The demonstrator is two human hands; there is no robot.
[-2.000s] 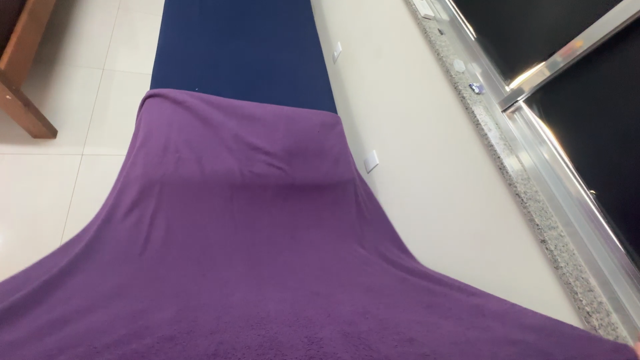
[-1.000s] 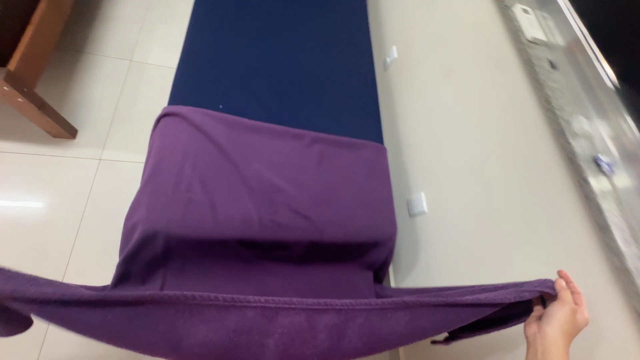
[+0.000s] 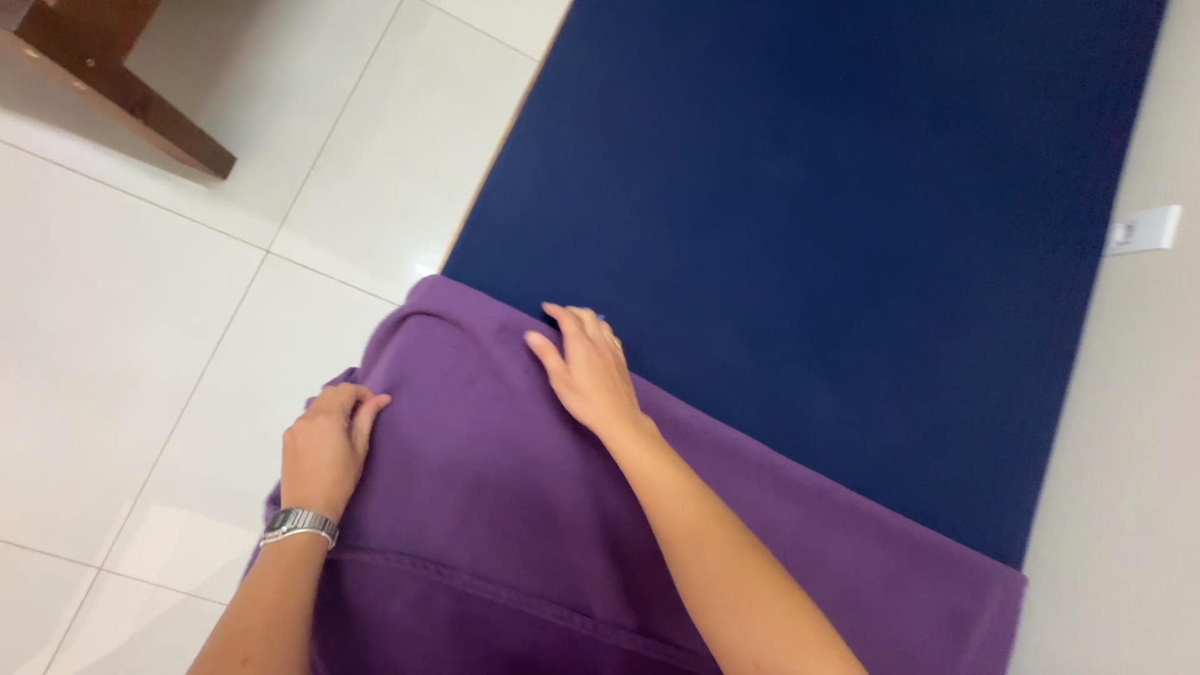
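A purple blanket (image 3: pixel 487 450) lies over the near end of a long surface covered in dark blue fabric (image 3: pixel 797 234). At the blanket's left edge, my left hand (image 3: pixel 328 441), with a metal watch (image 3: pixel 300 525) on its wrist, pinches the cloth between thumb and fingers. My right hand (image 3: pixel 591 370) rests at the blanket's far edge, fingers spread and reaching onto the blue fabric; it wears a ring. A stitched hem of the blanket runs across below my hands.
Pale floor tiles (image 3: pixel 234 375) extend along the left side. A brown wooden furniture leg (image 3: pixel 159 112) stands at the upper left. On the right, a light wall (image 3: pixel 1125 469) with a white outlet plate (image 3: pixel 1144 231) borders the blue surface.
A second ago my right hand held the blanket's raised edge at the right; now the hem lies lower over the near end and both hands are on the blanket's left part. The view has moved closer and tilted.
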